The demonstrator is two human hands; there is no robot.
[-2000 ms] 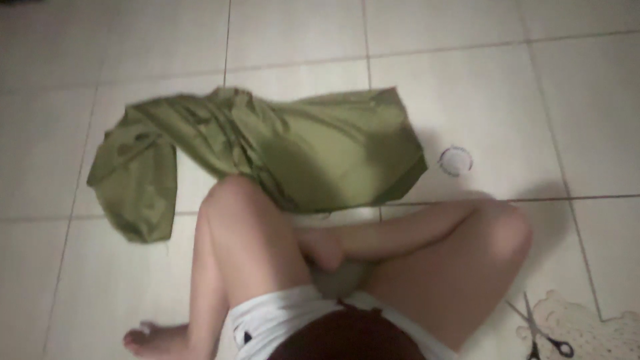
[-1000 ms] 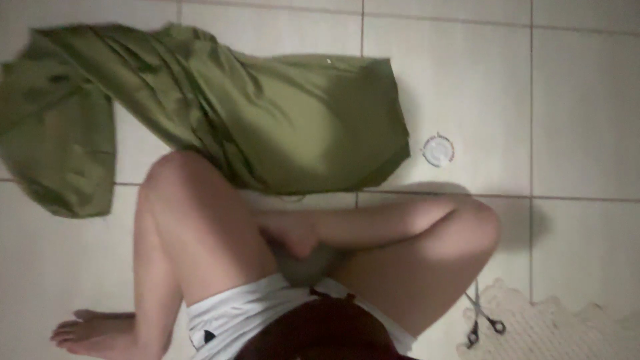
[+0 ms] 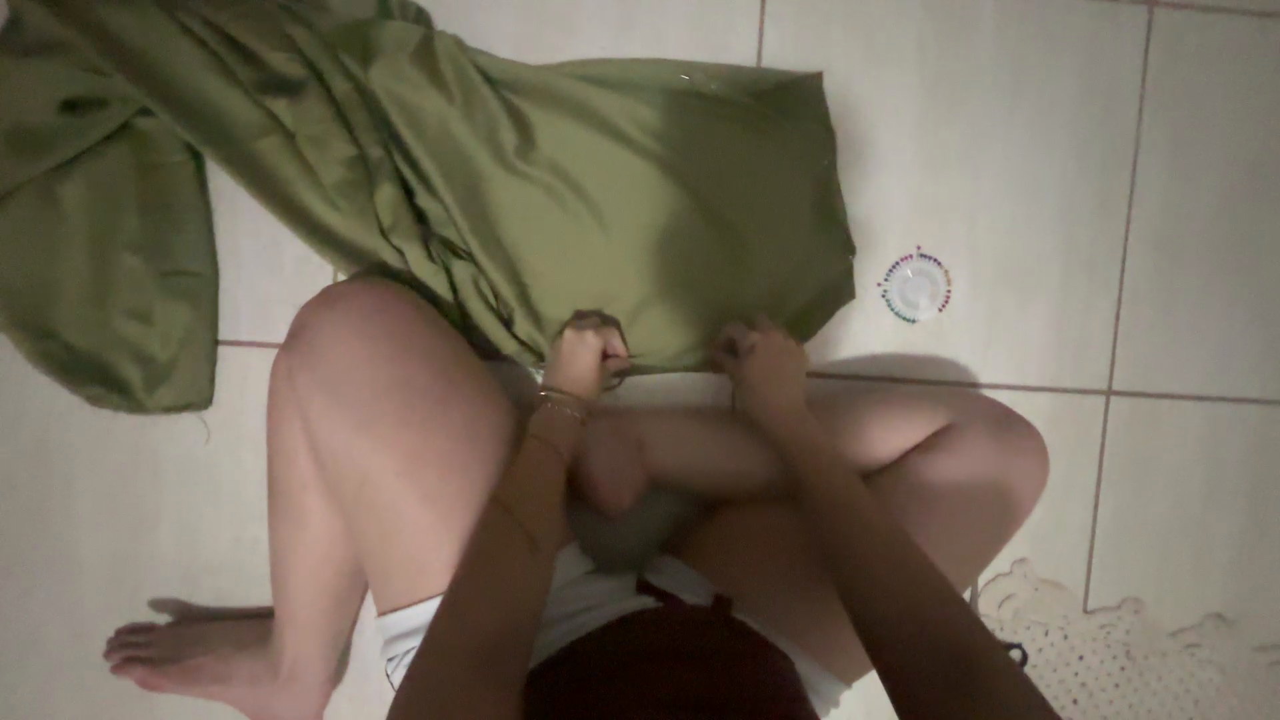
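A large piece of olive-green satiny fabric (image 3: 620,200) lies partly folded on the tiled floor in front of my crossed legs. My left hand (image 3: 590,352), with thin bracelets at the wrist, grips the near edge of the fabric. A short way to the right, my right hand (image 3: 758,358) pinches the same edge, slightly blurred. The stretch of edge between both hands is fairly straight. Right of the fabric lies a round wheel of pins (image 3: 915,287) with coloured heads.
A cream lace-edged mat (image 3: 1110,650) lies at the lower right. A dark scissors handle (image 3: 1017,655) shows beside it, mostly hidden by my right forearm. My bare foot (image 3: 200,650) rests at the lower left on the tiles.
Both hands have come into view and taken hold of the fabric's near edge. The scissors, fully seen earlier, are now mostly covered by my right forearm.
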